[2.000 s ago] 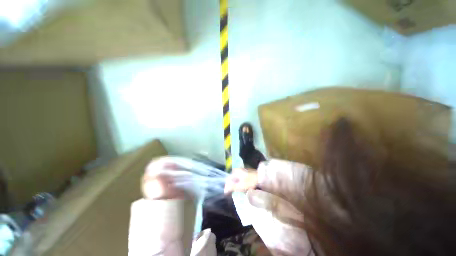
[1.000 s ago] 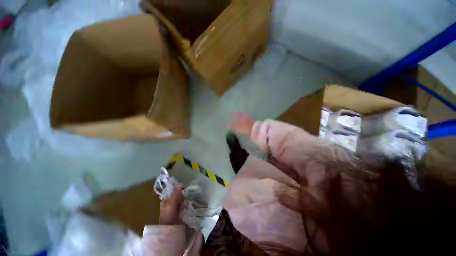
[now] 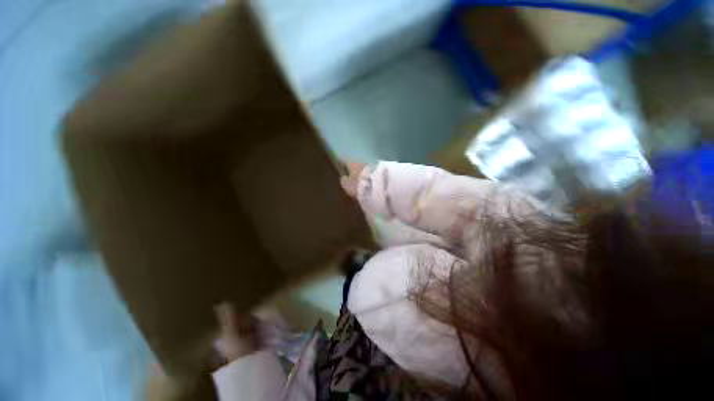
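A large open brown carton (image 3: pixel 274 211) stands tilted in front of me, its dark inside facing up. My right hand (image 3: pixel 353 179) is closed on the carton's right edge. My left hand (image 3: pixel 232 335), blurred, is at the carton's lower edge with its fingers over the rim, and appears to grip it. A crumpled clear film (image 3: pixel 282 333) shows beside my left hand; whether that hand also holds it is unclear. The carton's contents cannot be made out in the shadow.
Several white shapes in shiny clear sleeves (image 3: pixel 579 129) stand at the right. A blue frame (image 3: pixel 470 59) crosses the upper right, with a blue surface (image 3: pixel 685 188) at the right edge. Pale blurred material (image 3: pixel 70 313) lies at the left. Long hair covers the lower right.
The view has shifted towards the carton, which now looms large and close. My right hand has gone from free air to its edge. My left hand has moved from the white bundle to the lower rim.
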